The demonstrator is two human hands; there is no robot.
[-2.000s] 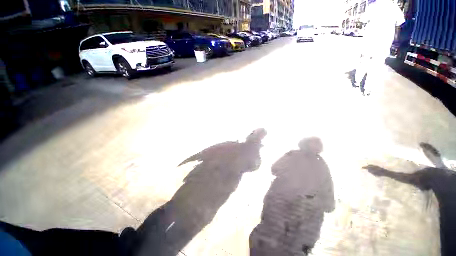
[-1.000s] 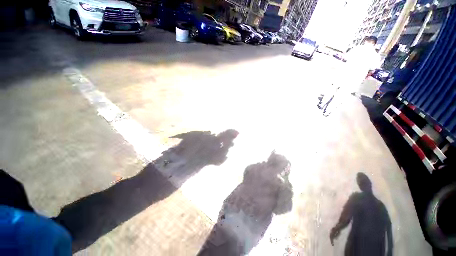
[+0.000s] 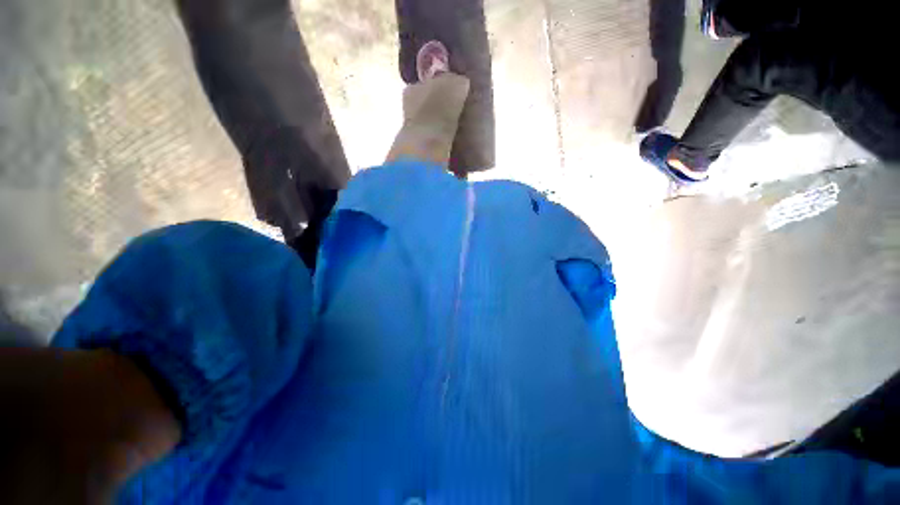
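Note:
The blue smock (image 3: 503, 345) with a pale front zip fills the lower middle of the view. Its gathered cuff (image 3: 222, 335) is raised at the left. Bare skin of my left wrist or hand (image 3: 79, 424) shows dark and very near the camera, cut off by the left edge; the fingers cannot be made out. The other sleeve (image 3: 770, 480) runs out at the lower right, and my right hand is not in view. No held thing shows.
My tan trouser leg (image 3: 431, 113) and a reddish shoe (image 3: 432, 60) are below the smock. At the upper right a person in dark trousers (image 3: 735, 99) and blue shoes stands or steps close by. Dark shadows lie on the sunlit concrete (image 3: 730, 296).
The view has swung from the yard, parked cars and truck down to my own smock and feet. My left cuff and bare skin have come in at the left.

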